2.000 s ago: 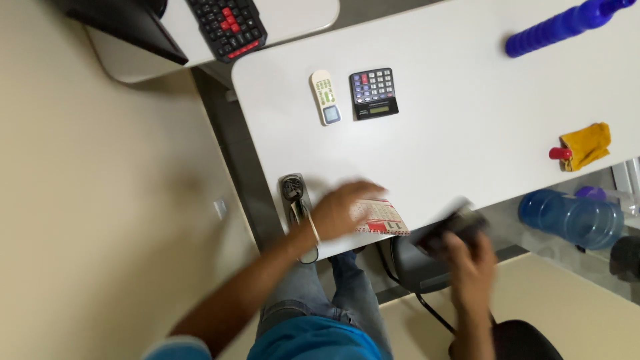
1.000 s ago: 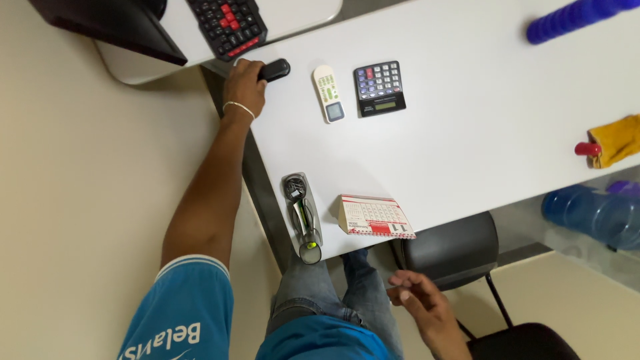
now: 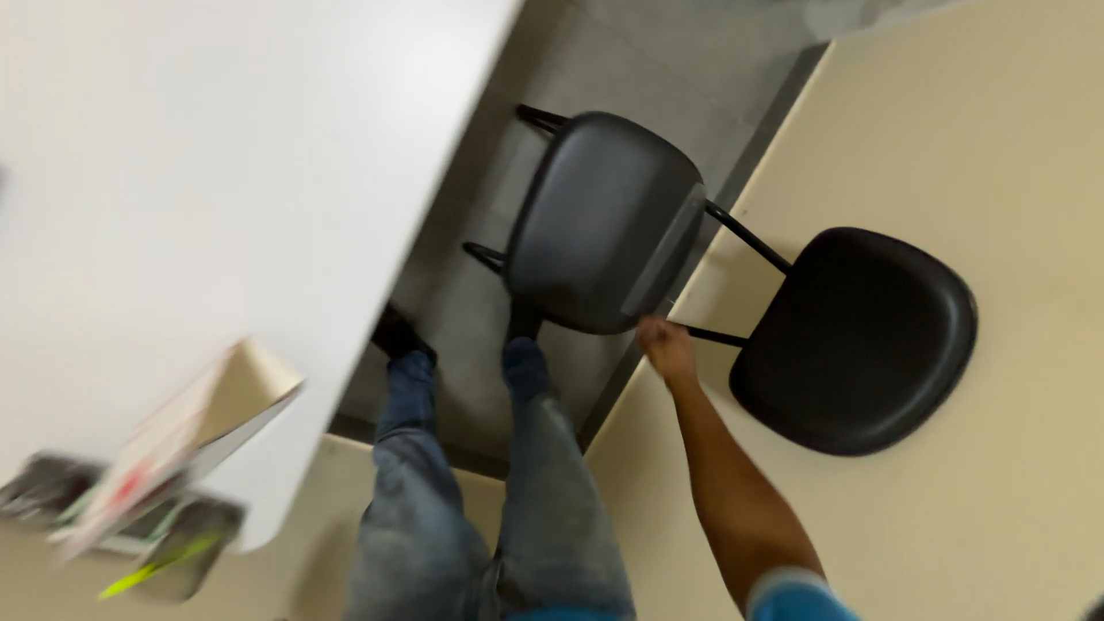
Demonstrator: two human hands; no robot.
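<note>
My right hand is at the near side of a black chair, its fingers curled beside the rear edge of the seat and the thin metal tube that runs to the backrest. Blur hides whether the fingers grip the chair. My left hand is outside the view. A folded desk calendar stands at the corner of the white table, blurred. Beside it is a dark tray with a bright yellow-green item.
The beige wall runs behind the chair, with a dark baseboard along the grey floor. My legs stand between the table's edge and the wall.
The view has swung far toward the chair. My left hand, on a black object by the keyboard a second ago, has left the view. My right hand has moved to the chair.
</note>
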